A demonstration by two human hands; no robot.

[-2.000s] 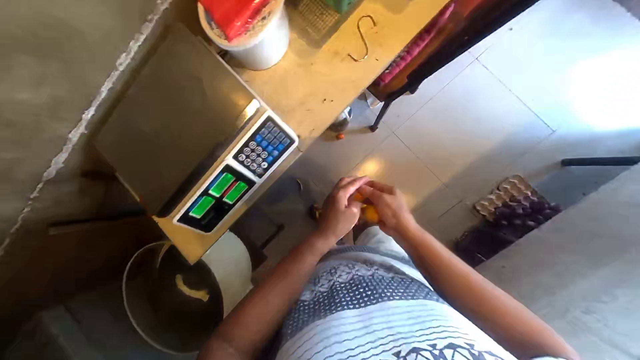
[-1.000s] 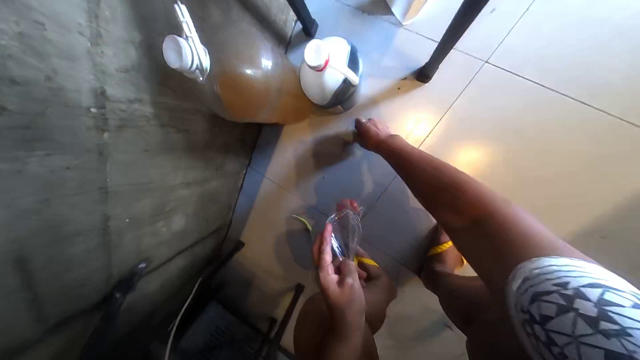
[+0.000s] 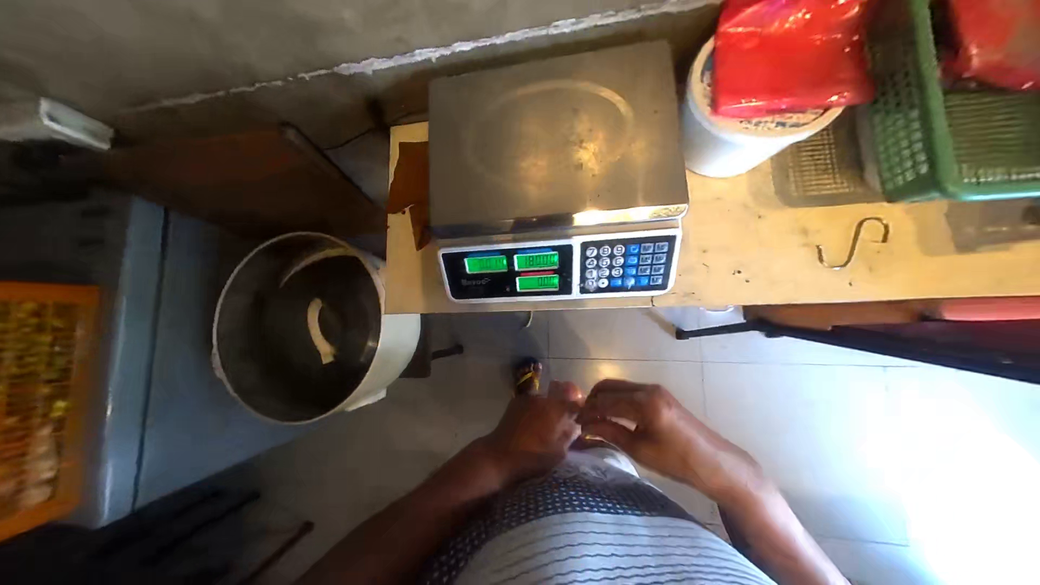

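My left hand (image 3: 540,431) and my right hand (image 3: 638,422) meet in front of my patterned clothing, low in the head view, with their fingers close together. Whether anything is between the fingers cannot be made out. Beyond them, on the wooden table (image 3: 747,268), stands a digital weighing scale (image 3: 561,146) with a bare metal platform and lit green displays. A metal S-hook (image 3: 853,242) lies on the table to the right of the scale. To the left, below table height, is a large round metal pot (image 3: 398,341) with a pale curved piece inside.
Behind the S-hook stand a white tub (image 3: 723,146) topped with a red plastic package (image 3: 788,57) and a green plastic basket (image 3: 934,154). A rough concrete wall (image 3: 244,41) runs behind the table. An orange-framed panel (image 3: 49,398) is at the far left.
The view has swung up from the floor, where large plastic bottles stood, to the table and scale. My hands have come together; a second ago my left hand held clear plastic and my right was reaching out.
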